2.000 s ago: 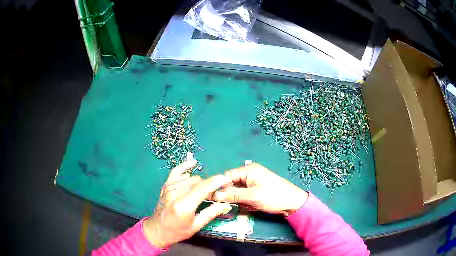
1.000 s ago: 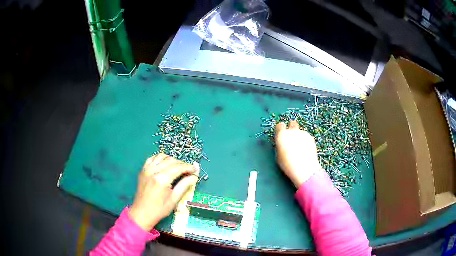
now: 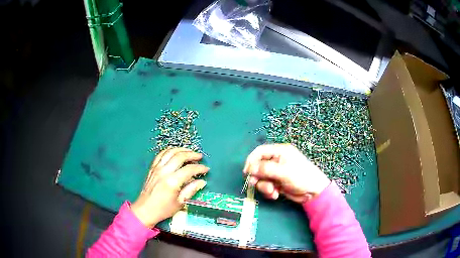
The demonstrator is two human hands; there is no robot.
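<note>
The green circuit board (image 3: 216, 199) lies flat near the table's front edge, with an upright strip across it, a red part (image 3: 226, 221) and a pale strip at each side. My left hand (image 3: 171, 182) rests at the board's left side, fingers curved; whether it grips the left strip is hidden. My right hand (image 3: 283, 174) is just above the board's right side, with a thin leaded component (image 3: 245, 184) pinched at the fingertips. A small heap of leaded parts (image 3: 176, 128) lies behind my left hand and a large heap (image 3: 328, 131) lies behind and right of my right hand.
An open brown carton (image 3: 403, 151) stands right of the large heap. A light grey frame (image 3: 242, 63) with a crumpled clear plastic bag (image 3: 234, 25) on it lies along the back. A green post (image 3: 112, 35) stands at the back left corner.
My right hand has come from the large heap back to the board's right side with a component in its fingertips. My left hand has shifted slightly right, over the board's left rear corner.
</note>
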